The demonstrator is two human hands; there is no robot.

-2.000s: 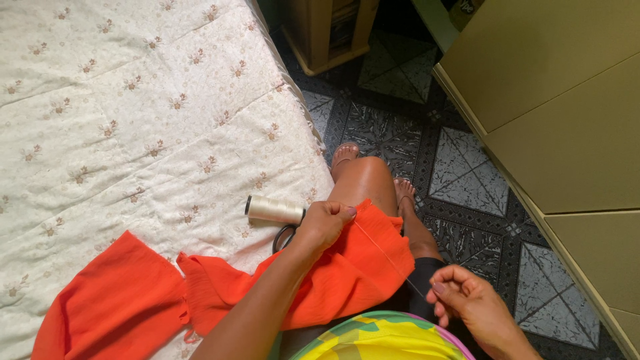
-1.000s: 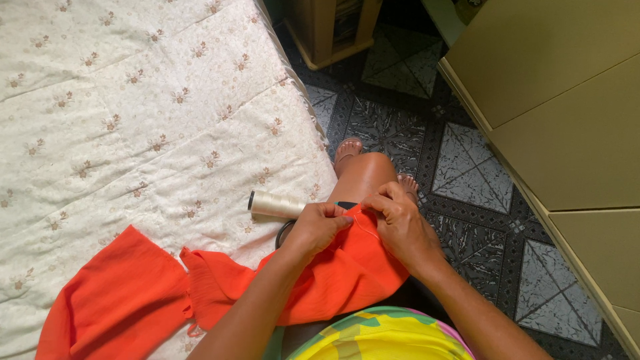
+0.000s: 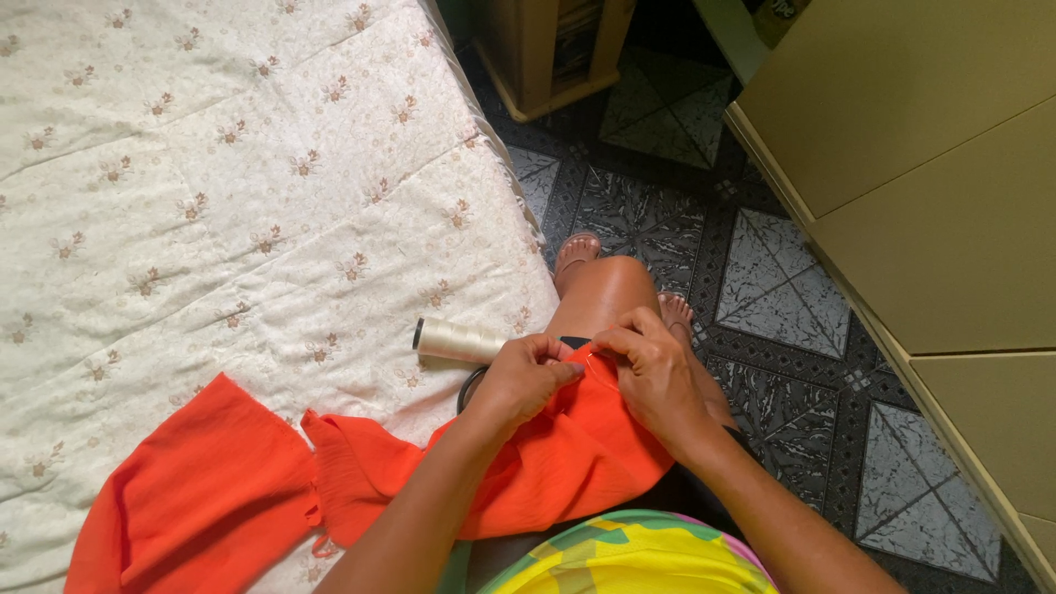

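Observation:
An orange-red cloth (image 3: 569, 470) lies across my lap and onto the bed at the left. My left hand (image 3: 532, 375) pinches its upper edge between thumb and fingers. Close by on the right, my right hand (image 3: 652, 371) has its fingertips together at the same edge. A pale thread loops over the cloth between the hands; no needle can be made out. Beside my left hand, a cone of cream thread (image 3: 458, 341) lies on its side on the bed. A black ring-shaped handle (image 3: 467, 388) shows partly behind my left wrist.
The bed's white floral quilt (image 3: 247, 190) fills the left. A wooden piece of furniture (image 3: 528, 66) stands on the patterned tile floor (image 3: 643, 214) beyond my feet. Beige furniture panels (image 3: 924, 190) run along the right side.
Two seconds ago my right hand was out to the right with the thread stretched from the cloth; it has since come in beside my left hand. My left hand remains at the cloth's edge.

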